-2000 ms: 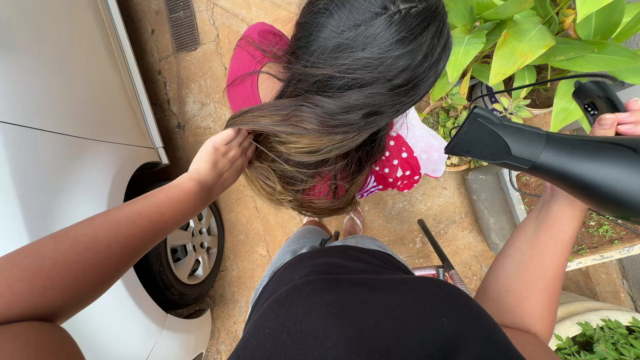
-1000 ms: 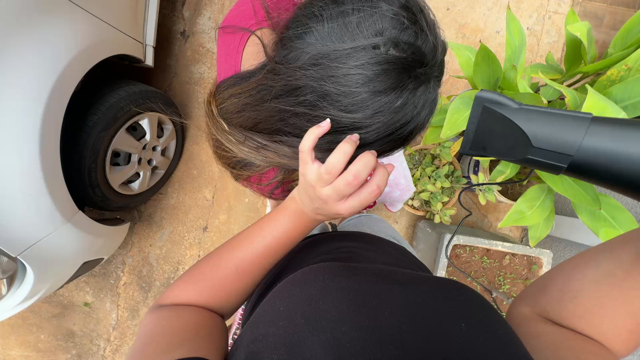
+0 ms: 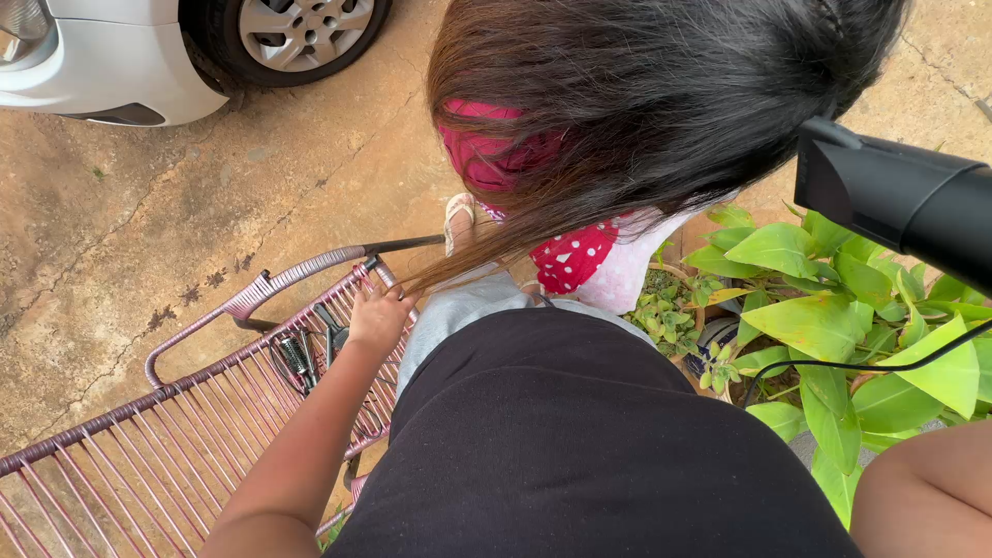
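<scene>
Long dark hair [image 3: 659, 93] with browner ends hangs from the head of a person in a pink top [image 3: 496, 147]. My left hand [image 3: 381, 318] pinches the tip of a stretched lock at the lower left, above a corded chair. A black hair dryer [image 3: 891, 194] points its flat nozzle at the hair from the right, with the nozzle close to the crown side. My right hand is outside the picture; only part of that arm shows at the lower right.
The corded chair [image 3: 194, 387] holds a round hairbrush [image 3: 293, 355] and black clips. Leafy potted plants [image 3: 821, 310] and a black cable [image 3: 876, 367] are at the right. A white car [image 3: 124, 54] stands at the upper left on cracked paving.
My left hand has moved from beside the head out to the lower left, drawing a lock of hair with it. The view has shifted, bringing the corded chair into sight.
</scene>
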